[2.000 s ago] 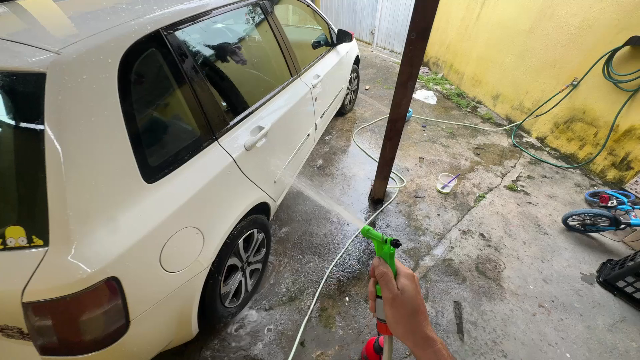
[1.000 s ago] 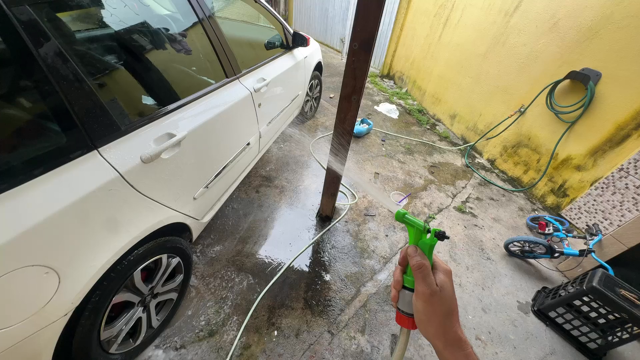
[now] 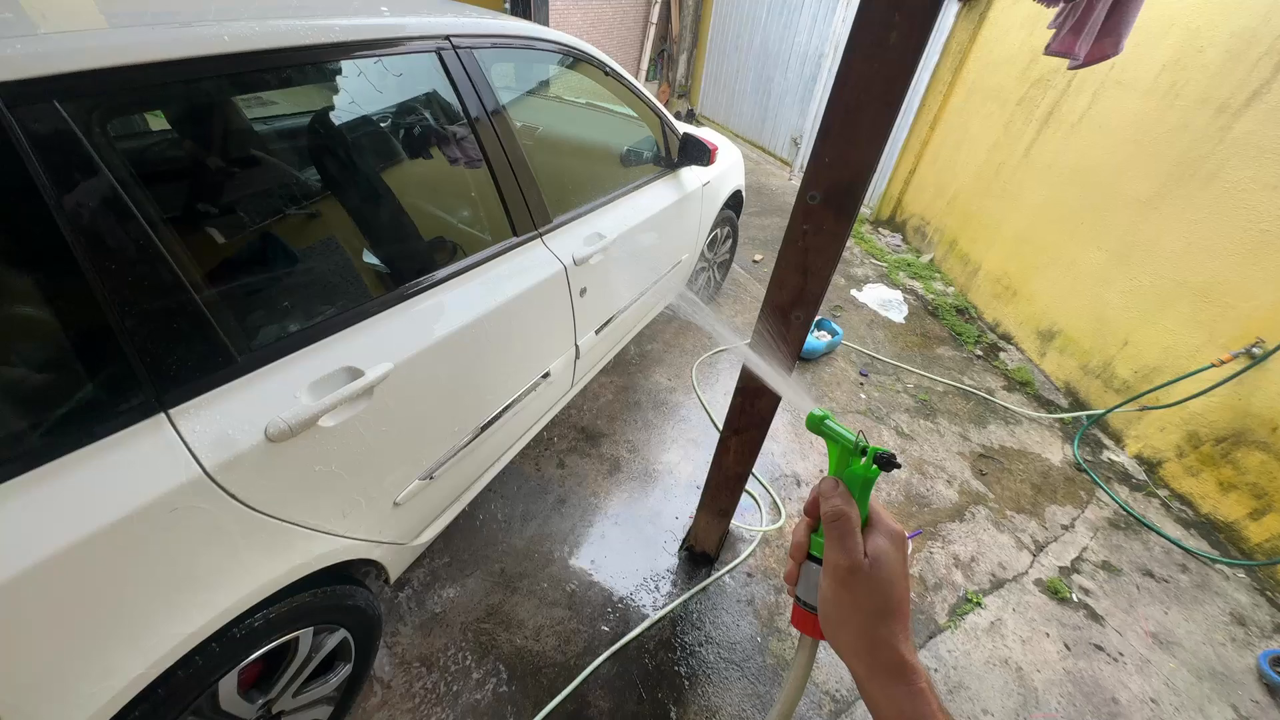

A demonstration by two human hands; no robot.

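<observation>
My right hand [image 3: 862,575] is closed around a green hose spray gun [image 3: 850,460] with a red and grey connector at its base. A pale hose [image 3: 797,680] runs down from it. Water [image 3: 735,340] sprays from the nozzle up and to the left, past the wooden post, toward the lower front door of a white car [image 3: 480,370]. The car stands on the left, its doors and windows shut, with droplets on the rear door. My left hand is out of view.
A dark wooden post [image 3: 810,250] stands between hand and car. The pale hose [image 3: 655,615] loops around its foot on wet concrete. Farther back are a blue container [image 3: 821,338], a white cloth-like item [image 3: 881,301] and a yellow wall [image 3: 1120,200]. A green hose [image 3: 1130,510] lies at right.
The view has shifted forward along the car. The spray, which crossed in front of the post a second ago, now reaches the front door's lower part. My right hand still holds the spray gun.
</observation>
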